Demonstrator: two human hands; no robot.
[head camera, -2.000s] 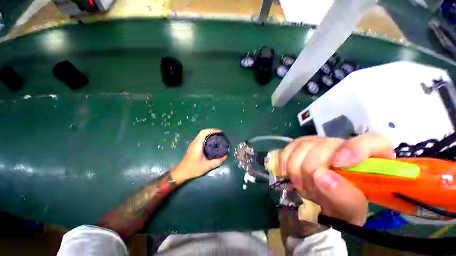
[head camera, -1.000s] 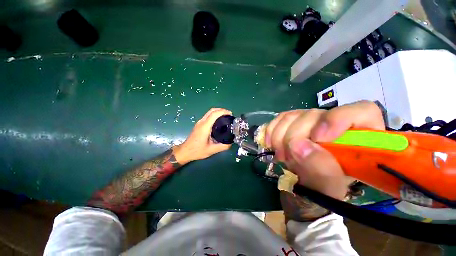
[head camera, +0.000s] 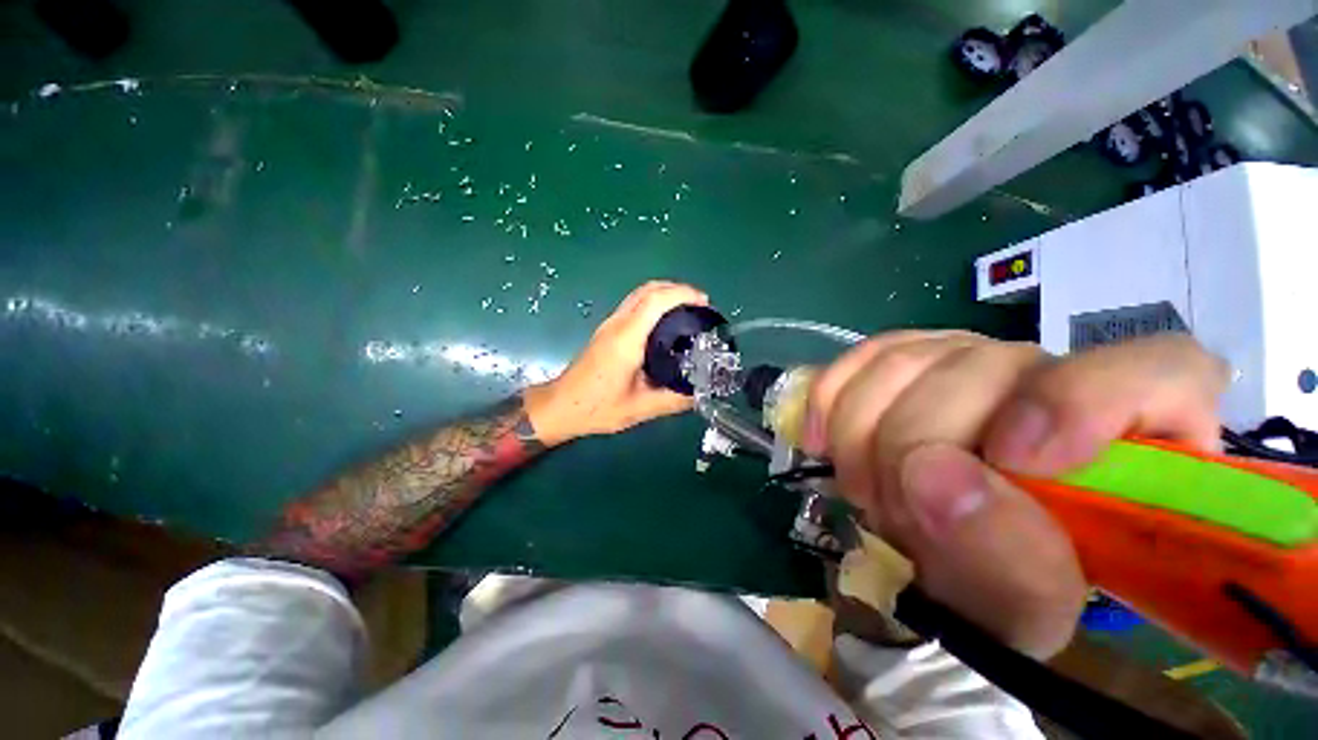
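My left hand (head camera: 614, 373) holds a black cylindrical housing (head camera: 669, 347) with its round end up, over the green belt. My right hand (head camera: 983, 463) is closed around an orange electric screwdriver (head camera: 1156, 557) with a yellow-green strip. The silver screwdriver nose (head camera: 713, 366) lies over the right part of the housing's end and hides some of it; whether it touches cannot be told. A thin clear tube (head camera: 802, 328) curves behind the nose. A tan tape patch (head camera: 875, 573) hangs below the tool.
Tiny silver screws (head camera: 528, 217) lie scattered on the green belt (head camera: 289, 434). Black housings (head camera: 743, 55) lie along the far side. Black wheel-like parts (head camera: 1156, 138) lie near a white post (head camera: 1055, 109). A white feeder box (head camera: 1185, 275) stands at right. A thick black cable (head camera: 997, 672) runs below the tool.
The nose has come leftward from beside the housing to over its end. The view has shifted, so the far housings and wheel-like parts sit higher and further right. Both hands keep their holds.
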